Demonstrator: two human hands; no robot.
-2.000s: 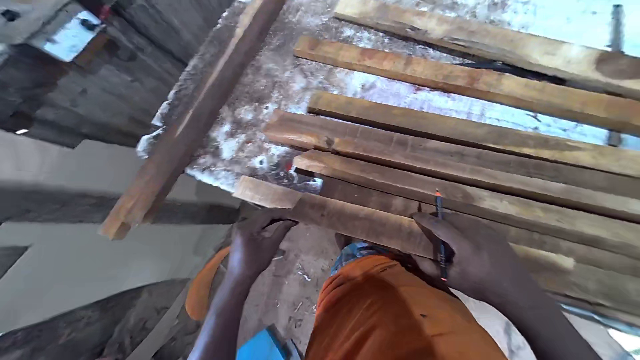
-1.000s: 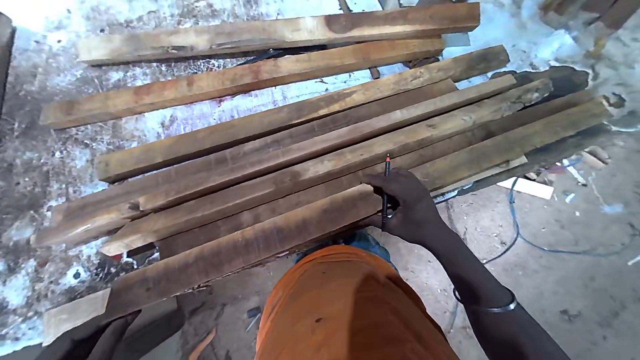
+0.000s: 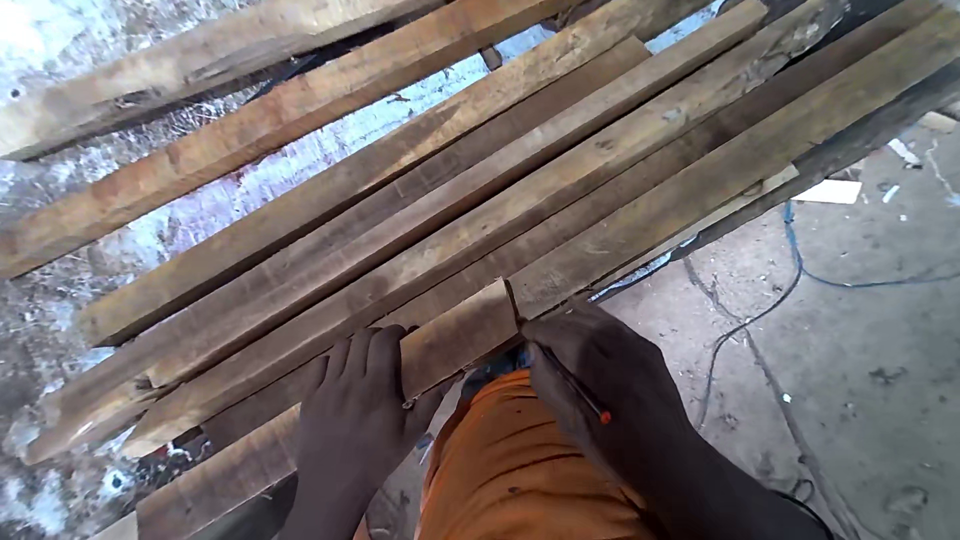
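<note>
My left hand [image 3: 360,405] grips a short wooden board [image 3: 461,330] across its width, fingers over the far edge and thumb at the near side. The board's right end lies against a longer timber [image 3: 637,232], with a dark line where they meet. My right hand [image 3: 607,367] holds a dark pencil [image 3: 570,382] with a red end, its tip side hidden by the fingers at that line. Several rough-sawn timbers [image 3: 450,262] lie side by side just beyond both hands.
The timbers rest on a worktable with a stained whitish top [image 3: 45,510]. Two more timbers [image 3: 285,112] lie farther back. On the floor to the right are a blue cable [image 3: 799,255] and wood offcuts [image 3: 829,192]. Orange clothing is close below my hands.
My left hand has moved from the board's far left end to grip it nearer my right hand. The pencil, upright before, is now slanted in my right hand. The view has swung and come closer.
</note>
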